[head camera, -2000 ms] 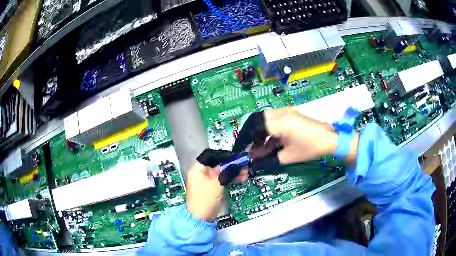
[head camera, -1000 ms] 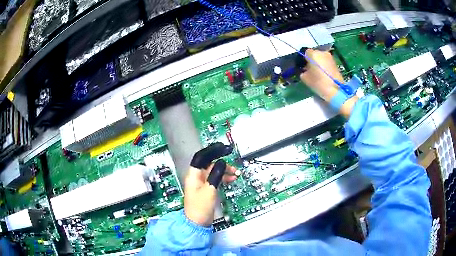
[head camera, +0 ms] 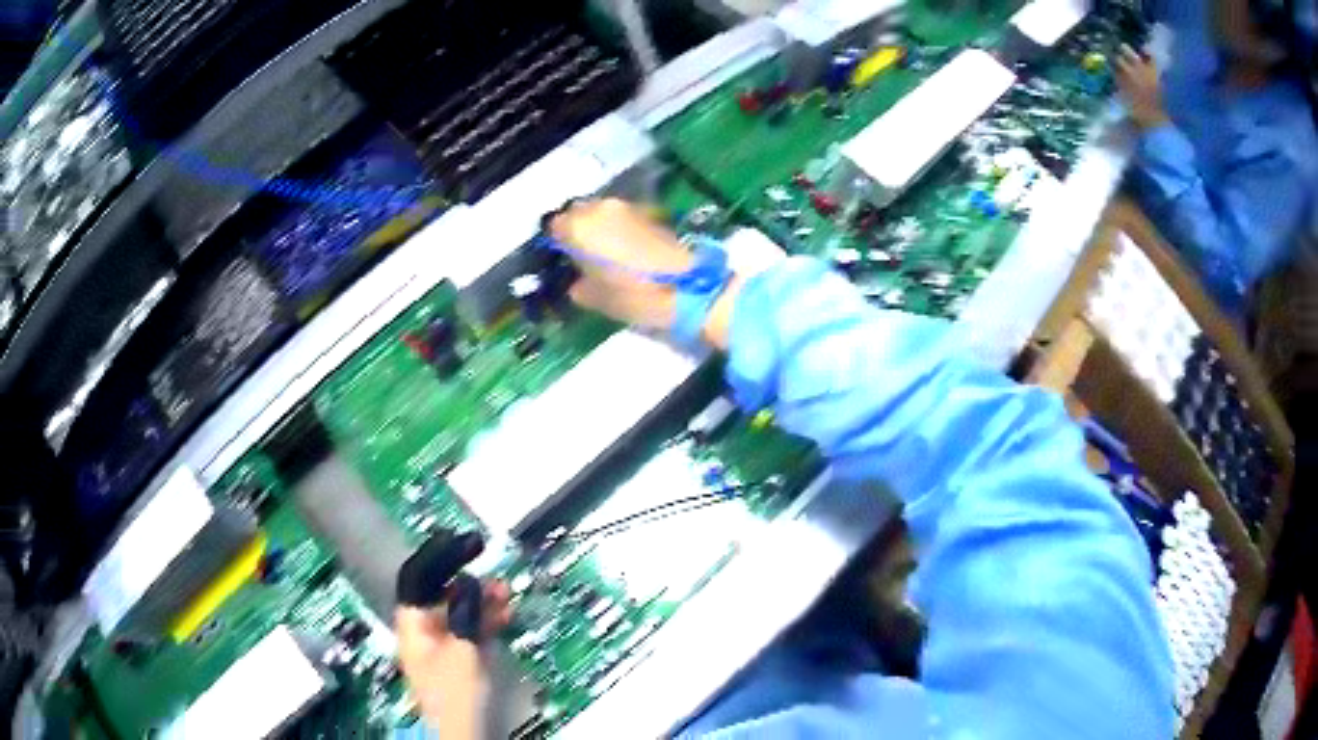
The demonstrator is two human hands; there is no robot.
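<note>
The green circuit board (head camera: pixel 390 379) lies in the silver-railed line, blurred by motion. My right hand (head camera: pixel 614 260), with dark finger covers and a blue wrist strap, reaches over the finned heat sink (head camera: pixel 557 171) at the board's far edge. Its fingertips are beside a dark cylinder with a pale top (head camera: pixel 525 286); whether they hold anything is hidden. My left hand (head camera: pixel 451 614), with black covers on thumb and fingers, is above the grey strip (head camera: pixel 351 513) at the lower left, fingers apart and nothing seen in them. A long white heat sink (head camera: pixel 571 427) crosses the board between my hands.
Black bins with blue parts (head camera: pixel 340 217) and silver parts (head camera: pixel 224 325) stand behind the far rail (head camera: pixel 340 340). A brown carton (head camera: pixel 1070 354) with white and dark cylinder ends is at the right. Another person's hand (head camera: pixel 1142 87) and blue sleeve are at the upper right.
The view has swung right, bringing the carton and another person into sight. My right hand is still at the finned heat sink, my left hand still low over the board. The earlier two-handed grip has parted.
</note>
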